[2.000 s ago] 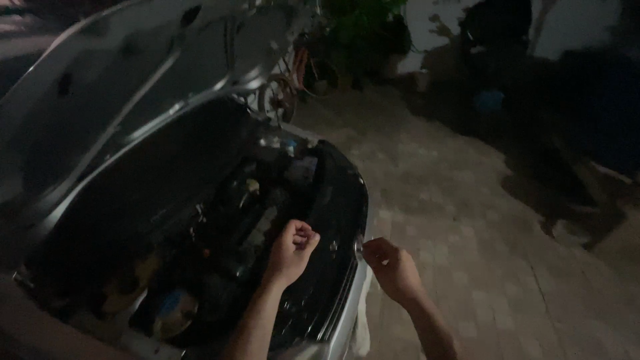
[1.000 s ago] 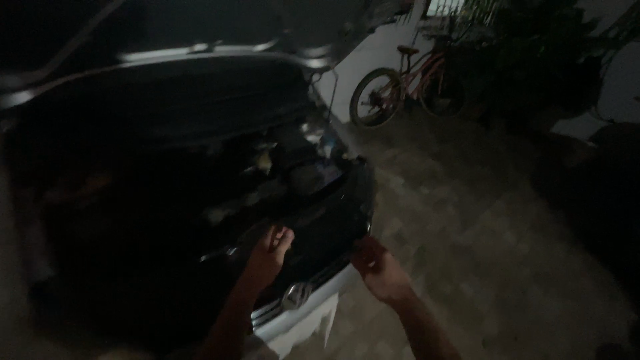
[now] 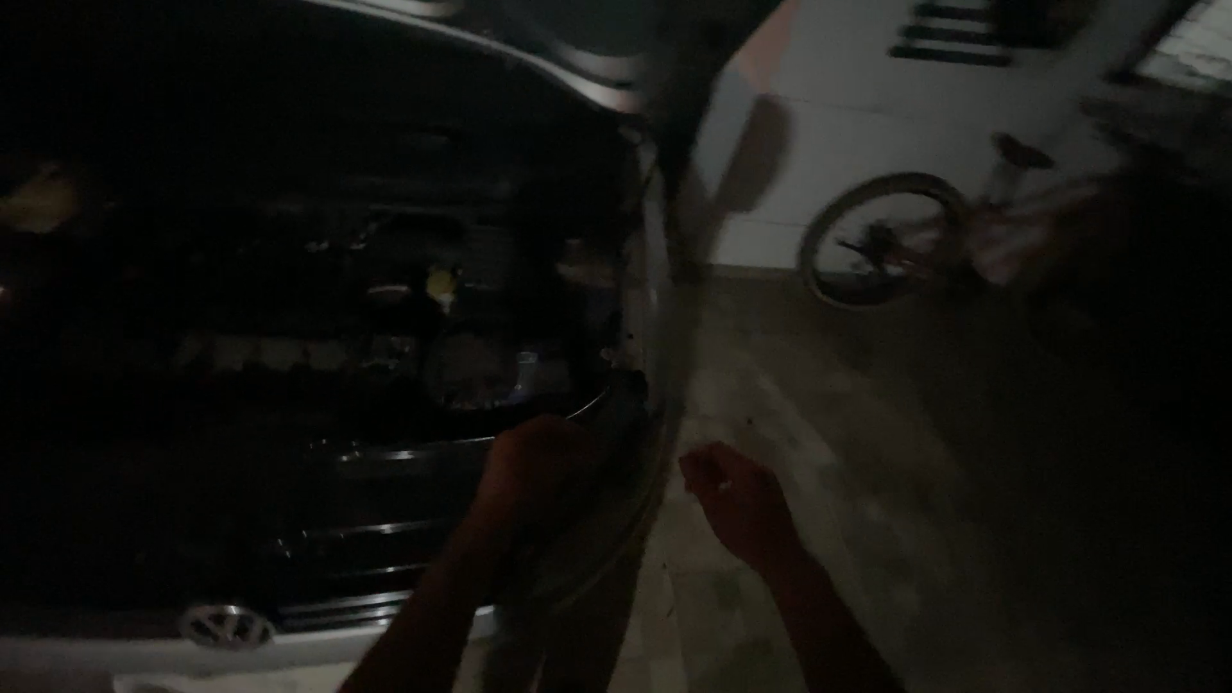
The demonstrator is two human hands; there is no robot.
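Observation:
A car stands with its hood up and its engine bay exposed, very dark. Over the front corner of the car, near the headlight, is my left hand, its fingers curled; whether it holds something is too dark to tell. My right hand is just to the right of the car's edge, above the paving, with fingers bent toward the thumb; no held object can be made out. A yellow cap shows in the engine bay. The round Volkswagen emblem sits on the grille at the lower left.
A bicycle leans by a white wall at the upper right. Paved floor runs along the car's side. The raised hood's edge crosses the top. Dark shapes fill the far right.
The view has swung a lot, bringing the bicycle and grille emblem into sight since the oldest frame. Both hands remain near the car's front edge, the right one now beside it over the paving.

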